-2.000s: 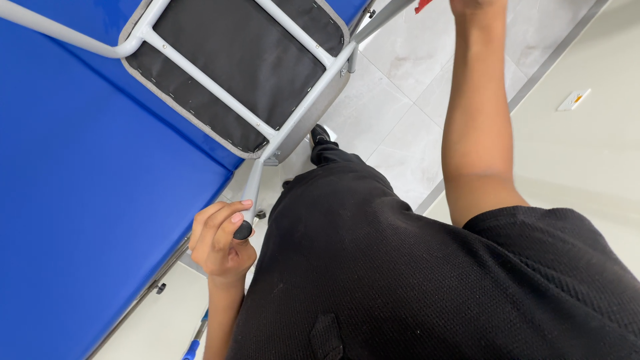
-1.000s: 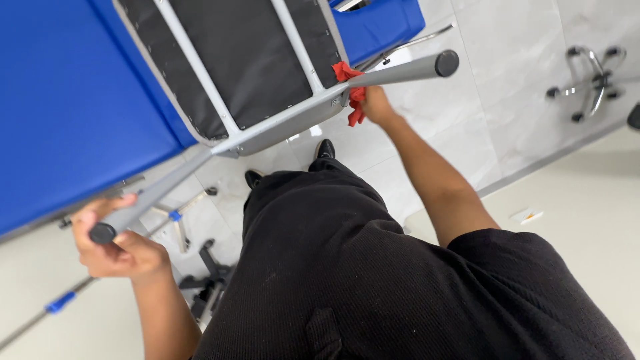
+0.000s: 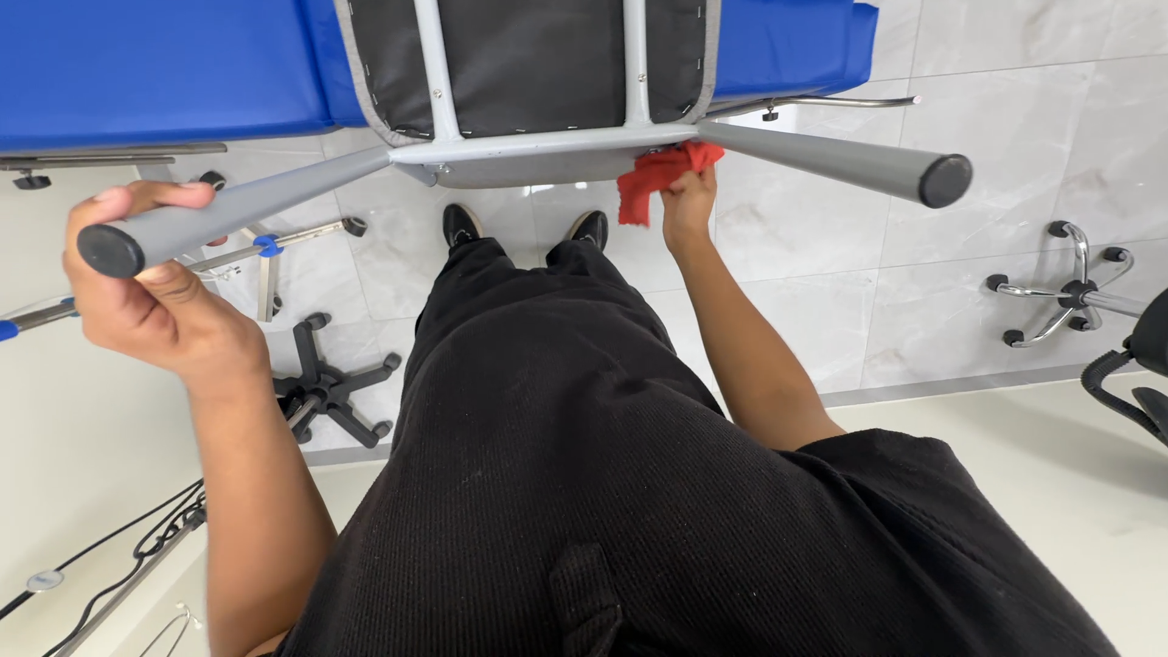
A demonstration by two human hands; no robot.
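Note:
A chair with a grey metal frame (image 3: 547,144) is tipped so that its black underside (image 3: 538,64) faces me. My left hand (image 3: 164,283) grips one tubular leg (image 3: 265,196) close to its black end cap (image 3: 110,250). In my right hand (image 3: 689,205) is a red cloth (image 3: 662,175), held against the frame near the base of the other leg (image 3: 821,162). That leg points right and ends in a black cap (image 3: 944,181). The fingertips of my right hand are partly hidden by the cloth.
Behind the chair stands a blue padded couch (image 3: 164,68). A black five-armed wheeled base (image 3: 324,388) and a wheeled metal stand (image 3: 269,245) are at left. At right is a chrome wheeled base (image 3: 1077,294). Black cables (image 3: 155,538) hang at lower left.
The chair has turned to lie more squarely before me. Two seconds ago my right hand was at the top edge of the view; now it is lower, at the frame with the red cloth.

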